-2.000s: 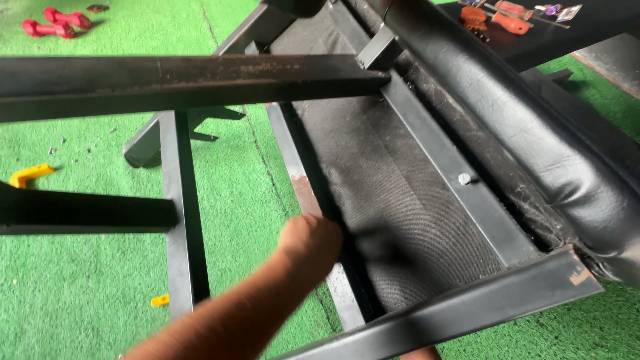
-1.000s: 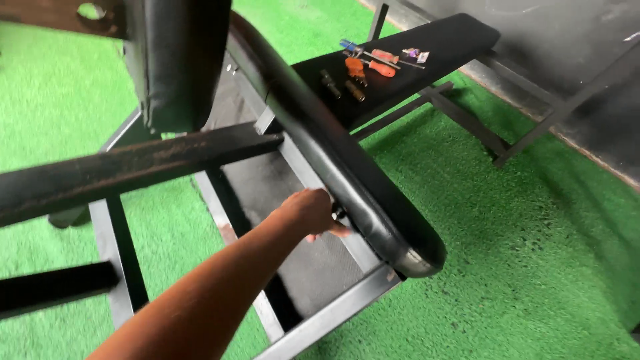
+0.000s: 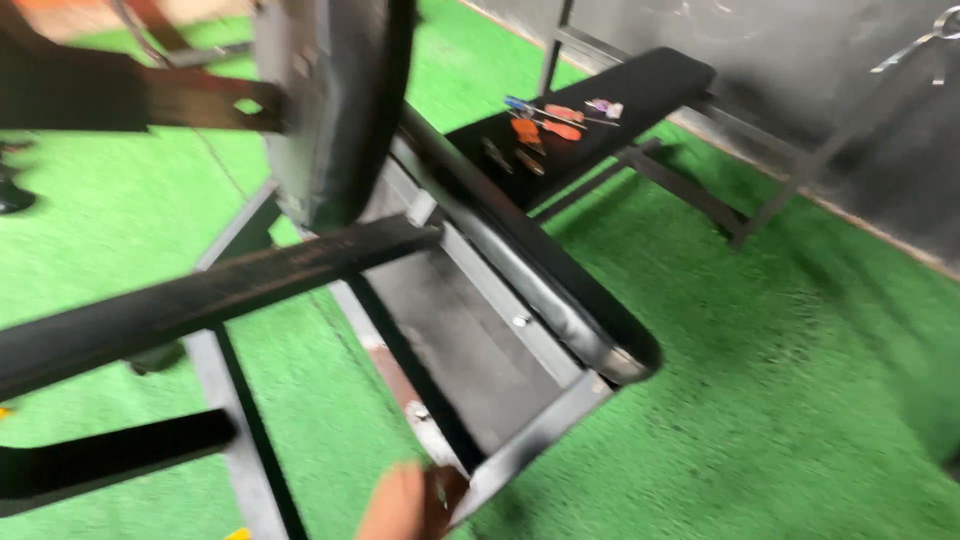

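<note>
My left hand, blurred and cut off by the bottom edge, is at the near corner of a grey metal frame. Something small and shiny shows by its fingers; whether they grip it I cannot tell. My right hand is out of view. A bolt sits in the frame's left rail, on a rust-brown and pale stretch. Another bolt head shows on the right rail, beside a black padded cushion. The dark underside panel lies between the rails. A scuffed black steel bar meets the frame.
A black flat bench behind holds orange-handled screwdrivers, an orange-handled tool, a blue-handled tool and small dark parts. A second pad stands upright at upper left. Green turf covers the floor; a dark wall borders it.
My left hand has moved off the right rail beside the cushion to the frame's near corner, and the bolt there is uncovered. The view has swung toward the flat bench since the oldest frame.
</note>
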